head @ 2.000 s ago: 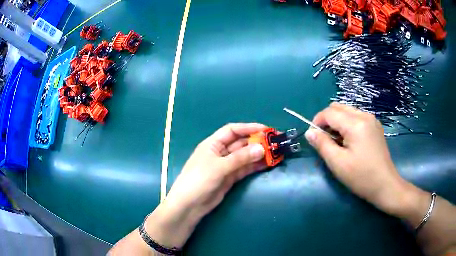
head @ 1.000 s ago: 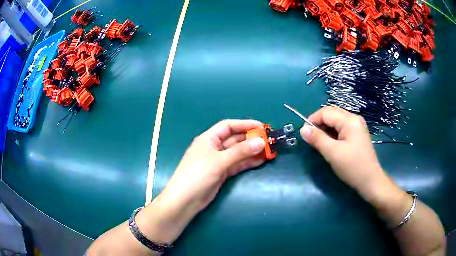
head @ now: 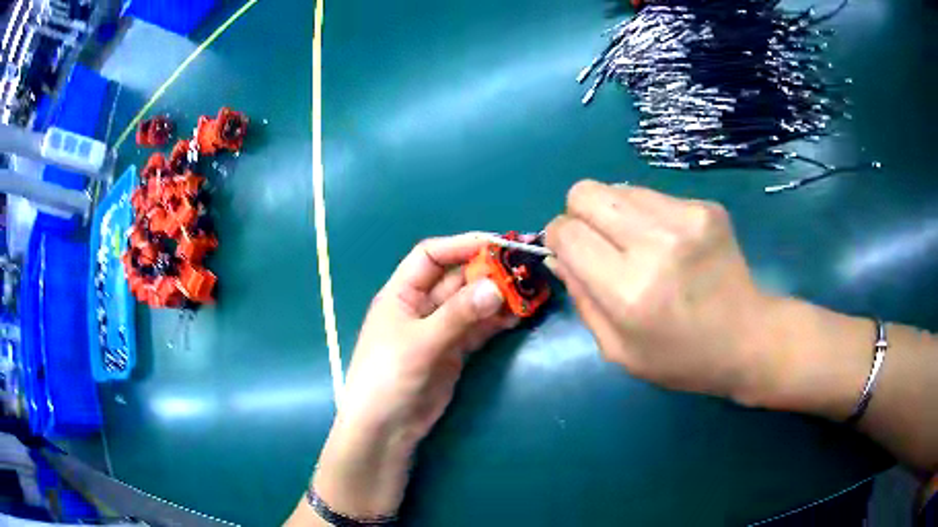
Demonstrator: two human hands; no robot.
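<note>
My left hand (head: 427,329) is bare and holds an orange connector housing (head: 500,280) between thumb and fingers, its dark inner side turned towards my right hand. My right hand (head: 658,283) is at the housing, its fingertips closed on a thin wire (head: 522,245). The wire's pale end crosses the housing's upper edge. My right fingers hide the rest of the wire, and whether it enters the housing cannot be told. The housing's flat lugs do not show.
A wire pile (head: 710,82) lies at the upper right, with a few stray wires beside it. Wired connectors (head: 170,232) are heaped at left, by a light-blue parts tray (head: 113,288). Deep-blue bins (head: 67,329) stand at the left edge. A yellow line (head: 321,196) crosses the mat.
My right hand has moved left with the wire, up to the housing. My left hand has turned the housing, so its lugs no longer show. The view has shifted; the orange heap at upper right is almost out.
</note>
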